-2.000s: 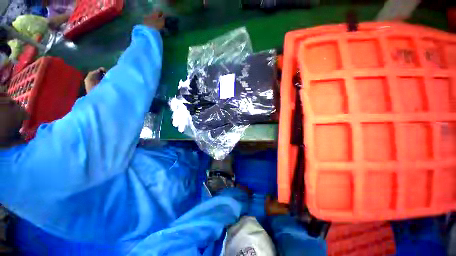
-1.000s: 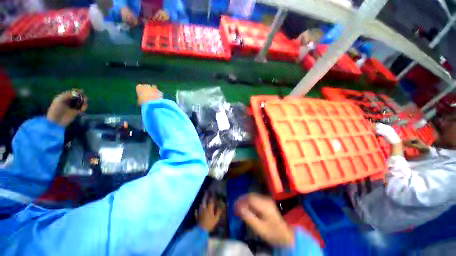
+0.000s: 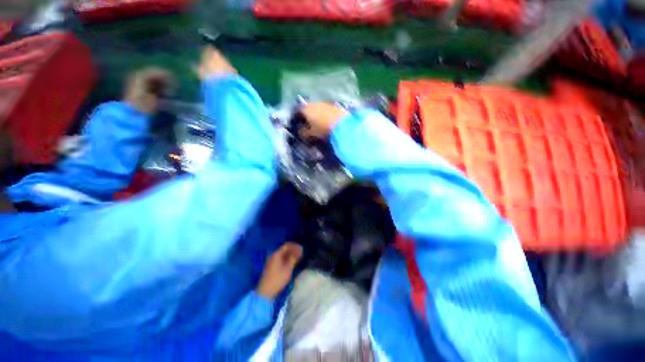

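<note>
The crinkled clear strap bag (image 3: 322, 177) with dark contents lies at the bench's near edge. My right hand (image 3: 322, 119) reaches over it from the right, its fingers at the bag's upper left part by a dark patch; blur hides whether it grips anything. My left hand (image 3: 281, 269) is low near my lap, fingers curled, below the bag and apart from it. Blur hides whether it holds anything.
A neighbour's blue sleeves fill the left, with one hand (image 3: 214, 63) over the green bench (image 3: 262, 67) and another farther left. An orange compartment tray (image 3: 516, 162) stands right of the bag. Red trays (image 3: 322, 10) line the far side. A pale post slants at upper right.
My right hand has moved from low near my lap up onto the bag. My left hand stays low, slightly higher and farther left. The view has shifted and blurred.
</note>
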